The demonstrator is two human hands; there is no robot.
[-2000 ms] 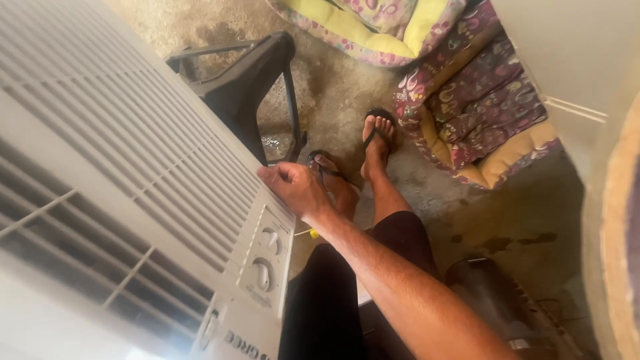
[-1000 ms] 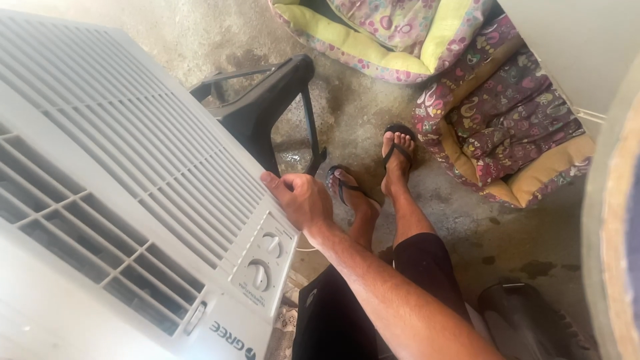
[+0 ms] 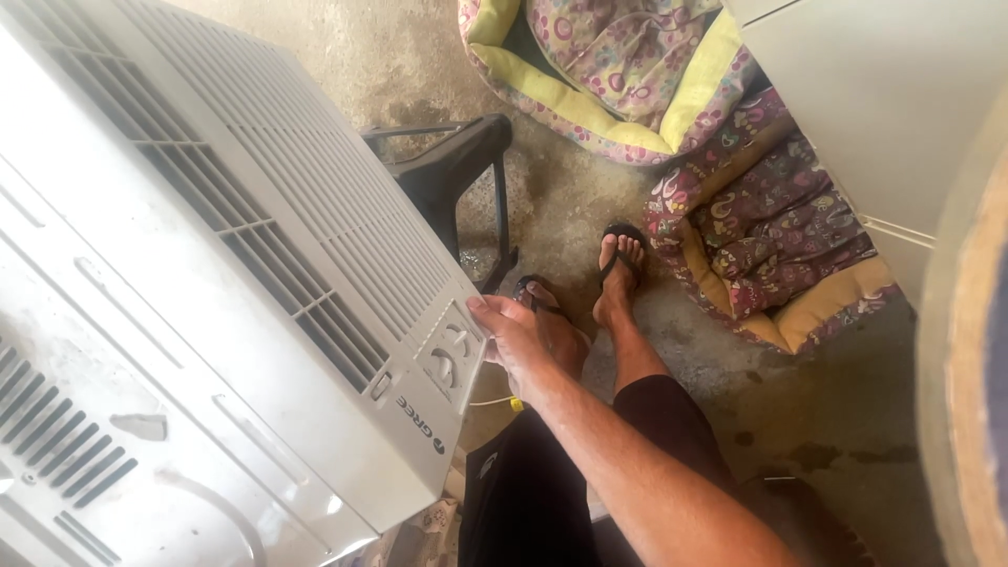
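Observation:
A white Gree window air conditioner (image 3: 315,260) stands tilted across the left side, its louvred front grille facing up and right. My right hand (image 3: 520,339) holds the right edge of its front panel, beside the two control knobs (image 3: 445,362), with the thumb at the edge and the fingers partly hidden behind it. Slots and a curved mark or tube show on the casing side (image 3: 134,378) at the lower left. A white cord with a yellow tag (image 3: 516,404) hangs just below my hand. My left hand is out of view.
A black plastic stand or chair part (image 3: 457,173) is beyond the unit. Two patterned pet beds, one yellow-edged (image 3: 567,102) and one maroon (image 3: 835,291), lie on the stained concrete floor (image 3: 378,55). A pale cabinet (image 3: 882,102) is at right, near a blurred round edge (image 3: 961,315). My feet wear flip-flops.
The air conditioner's slotted casing side has come into view at the lower left. My right hand stays on the panel's edge but is now closer to the knobs.

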